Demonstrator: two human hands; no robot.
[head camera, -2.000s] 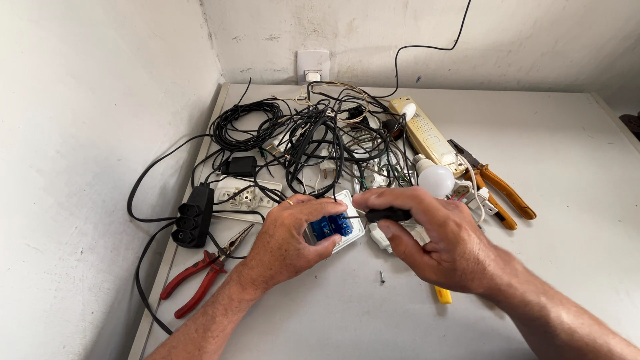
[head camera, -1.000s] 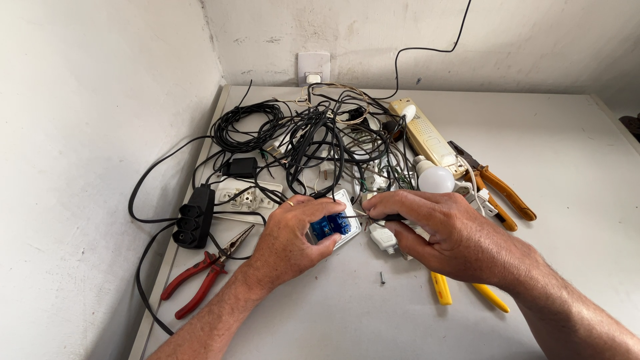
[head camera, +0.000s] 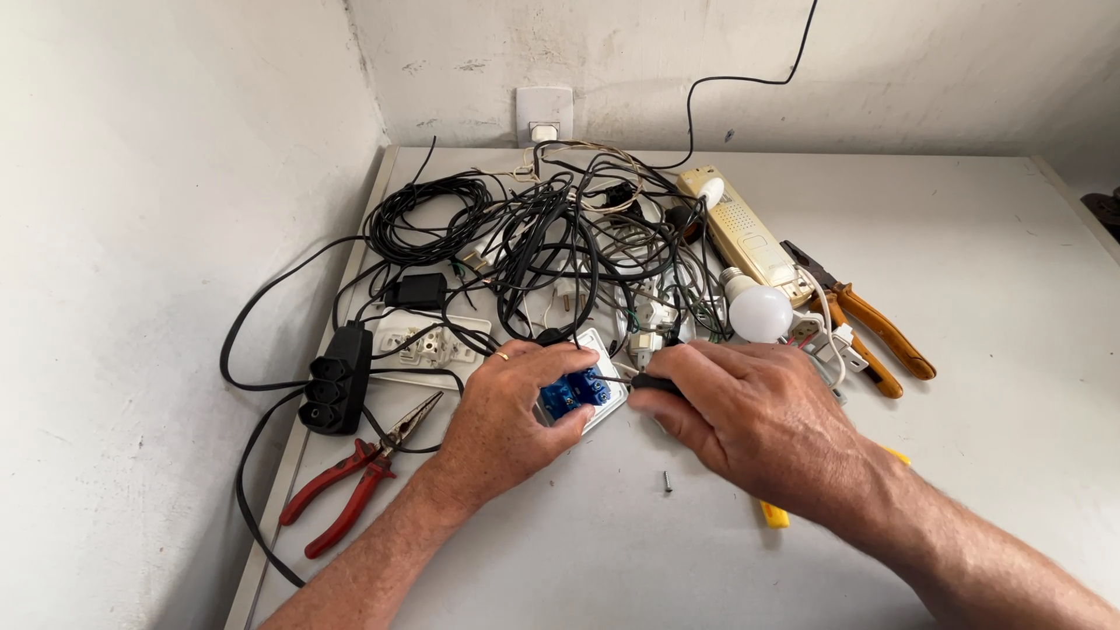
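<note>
My left hand (head camera: 512, 420) grips a white wall plate (head camera: 612, 343) between thumb and fingers. Blue electrical modules (head camera: 573, 394) with screw terminals are set in its back. From the right, my right hand (head camera: 735, 407) holds a screwdriver by its black handle (head camera: 654, 382), the shaft pointing left. Its tip is at the right-hand blue module; whether it sits in a screw cannot be told. A loose screw (head camera: 668, 481) lies on the table below the hands. Yellow handles (head camera: 774, 514) show partly from under my right hand and forearm.
Tangled black cables (head camera: 542, 254) fill the back. Red-handled long-nose pliers (head camera: 363, 481), a black socket block (head camera: 337, 378) and a white socket plate (head camera: 429, 343) lie left. A light bulb (head camera: 759, 313), a cream handset (head camera: 744, 232) and orange-handled pliers (head camera: 884, 328) lie right.
My right hand has shifted slightly, then back toward its former place, still with the screwdriver. The yellow handles showed more a second ago. My left hand has stayed on the plate.
</note>
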